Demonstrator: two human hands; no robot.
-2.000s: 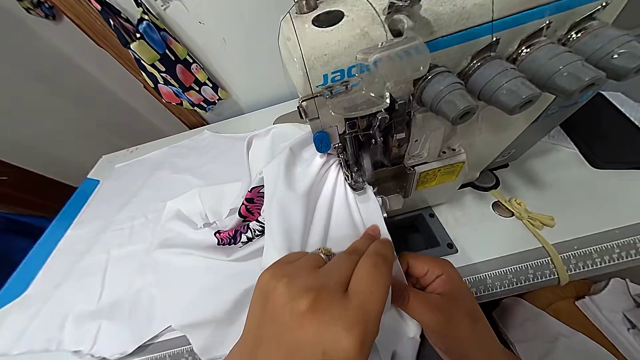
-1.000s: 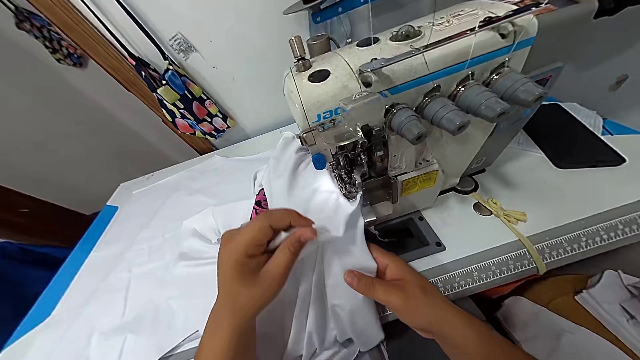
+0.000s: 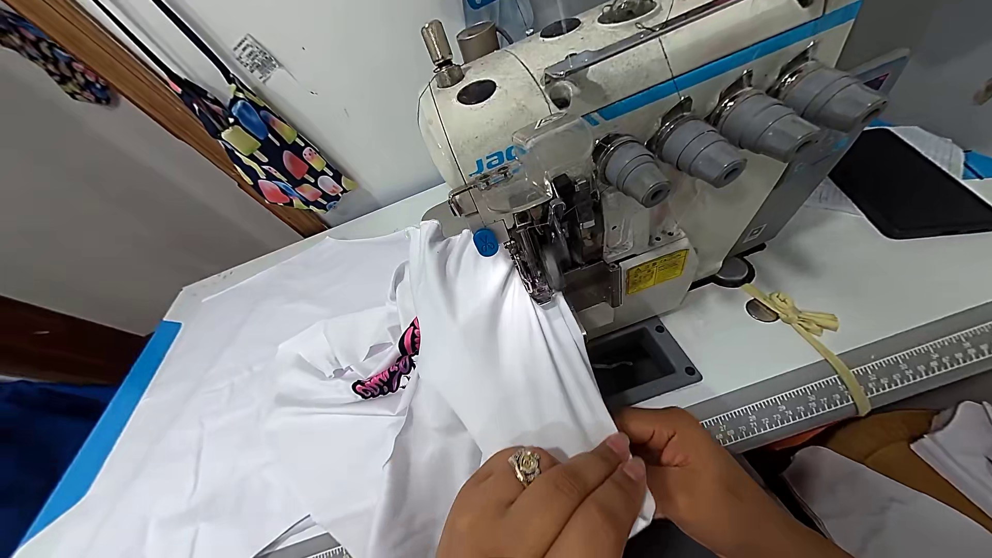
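White knit fabric (image 3: 496, 364) with a pink and black print (image 3: 387, 372) runs from under the presser foot (image 3: 539, 283) of an overlock sewing machine (image 3: 496, 139) toward me. At its near right edge, my left hand (image 3: 550, 504), with a ring on one finger, lies on the cloth and pinches the edge between its fingers. Close against it, my right hand (image 3: 690, 473) grips the same edge from the right side; part of its fingers is hidden by the cloth. The needle area is partly covered by the machine's guard.
A black phone-like slab (image 3: 914, 186) lies at the right of the table. A yellow strip (image 3: 829, 360) is tied near the measuring tape (image 3: 852, 384) on the front edge. More cloth pieces (image 3: 868, 496) sit below at right. Patterned fabric (image 3: 287, 147) hangs at upper left.
My left hand, raised above the cloth a second ago, has come down right beside my right hand and now holds the fabric's edge. The view has shifted closer.
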